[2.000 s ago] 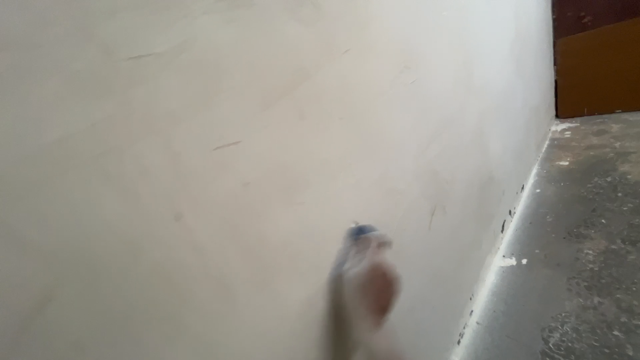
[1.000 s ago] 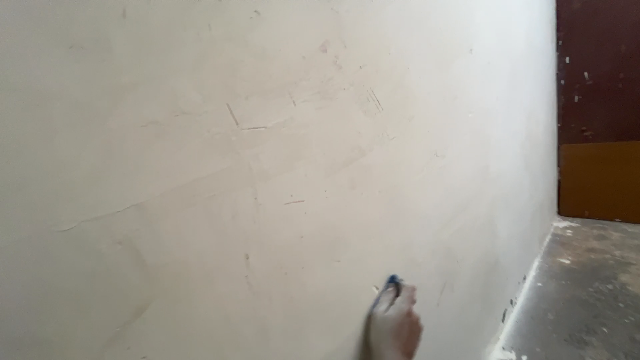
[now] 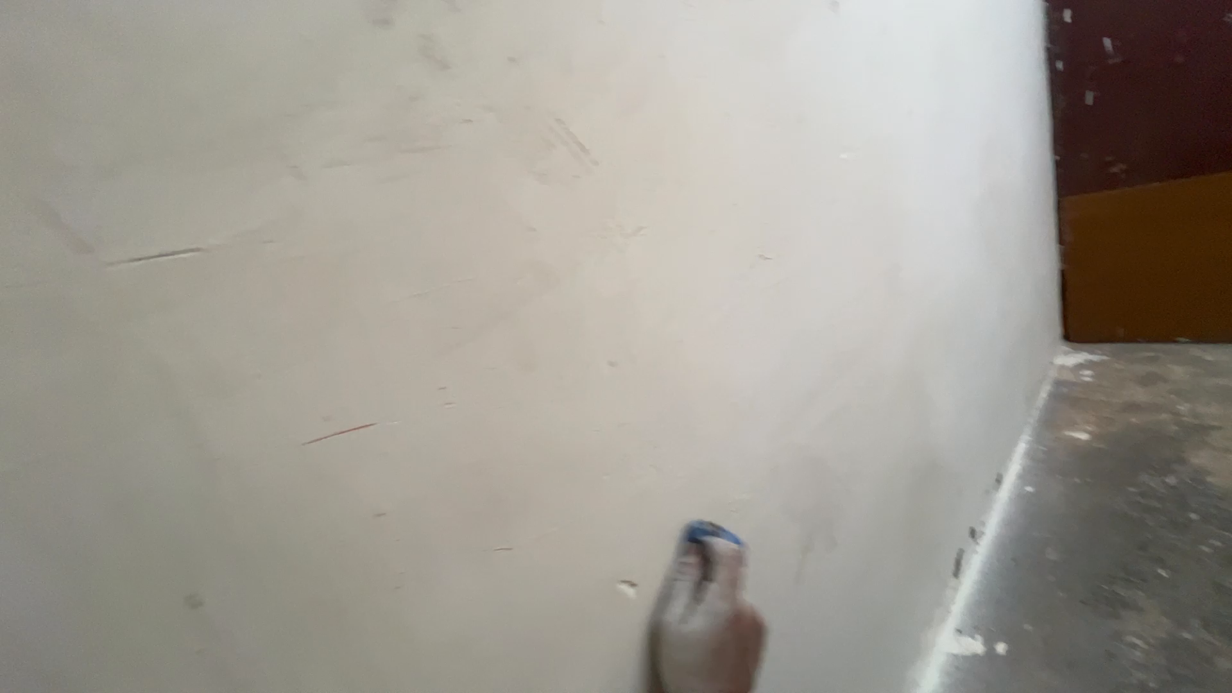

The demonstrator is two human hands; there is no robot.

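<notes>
One hand, which looks like my right hand, is at the bottom of the head view, right of centre, up against the off-white wall. Its fingers are closed around a small blue object, of which only the top edge shows; the blur and the fingers hide what it is. White dust or plaster coats the back of the hand. Scratches, fine cracks and smudges mark the wall, with a small chip just left of the hand. My left hand is out of view.
On the right, a grey concrete floor with white spots meets the wall along a whitened edge. Beyond stands a dark red and brown panel, perhaps a door, with pale specks on its upper part.
The hand stays low against the wall with the blue object throughout. The view has shifted between frames, and the hand's own direction of movement is unclear.
</notes>
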